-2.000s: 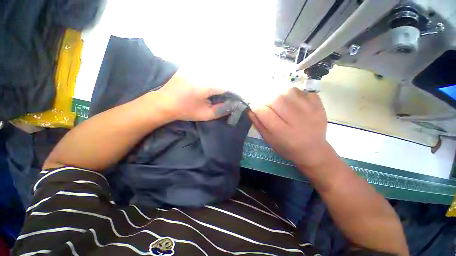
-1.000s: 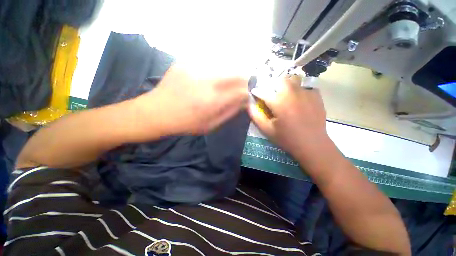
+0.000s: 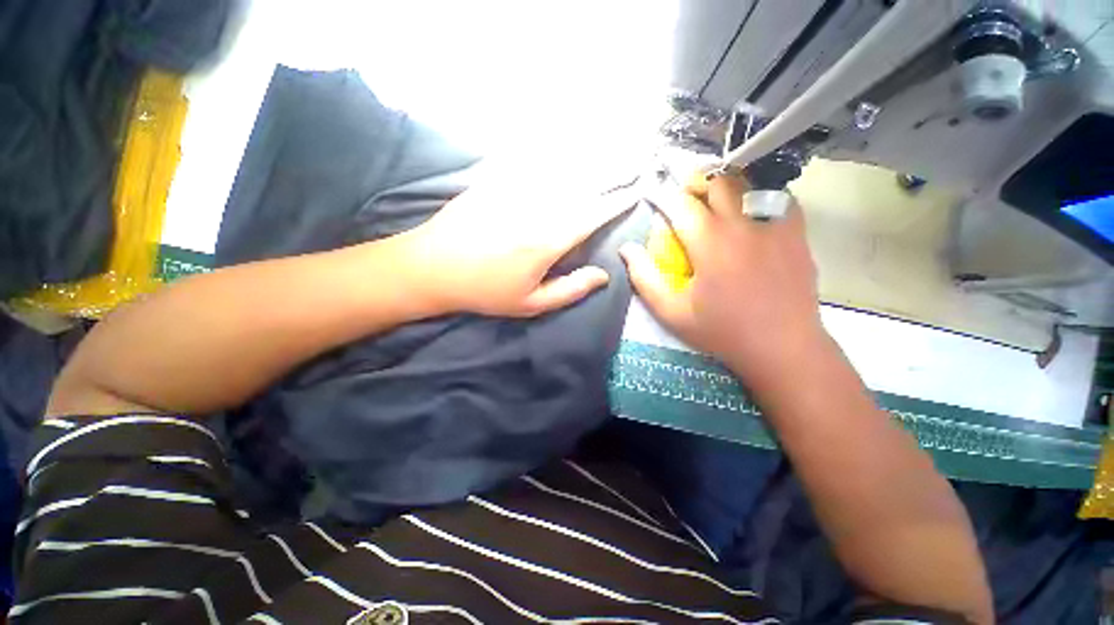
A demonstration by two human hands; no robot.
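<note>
The dark grey-blue garment piece (image 3: pixel 452 379) lies partly on the lit table and partly over the lap. My left hand (image 3: pixel 525 238) lies on the cloth left of the needle area, thumb apart from the fingers, pressing the cloth; its fingers are washed out by glare. My right hand (image 3: pixel 733 263) is beside the presser foot area (image 3: pixel 721 140), its fingertips at the cloth's edge; whether it grips the cloth is unclear. A yellow patch (image 3: pixel 671 254) shows between its thumb and index finger. The needle is hidden by glare and fingers.
The white-grey sewing machine head (image 3: pixel 904 86) stands at the right with a blue-lit panel (image 3: pixel 1087 210). A green table edge (image 3: pixel 928 433) runs in front. Dark cloth (image 3: pixel 73 134) is heaped at the left with yellow tape or plastic (image 3: pixel 149 183). More dark cloth hangs below the table.
The small strip of cloth pinched earlier no longer shows. My left hand has flattened onto the cloth near the needle area. The yellow patch has come into view by my right hand.
</note>
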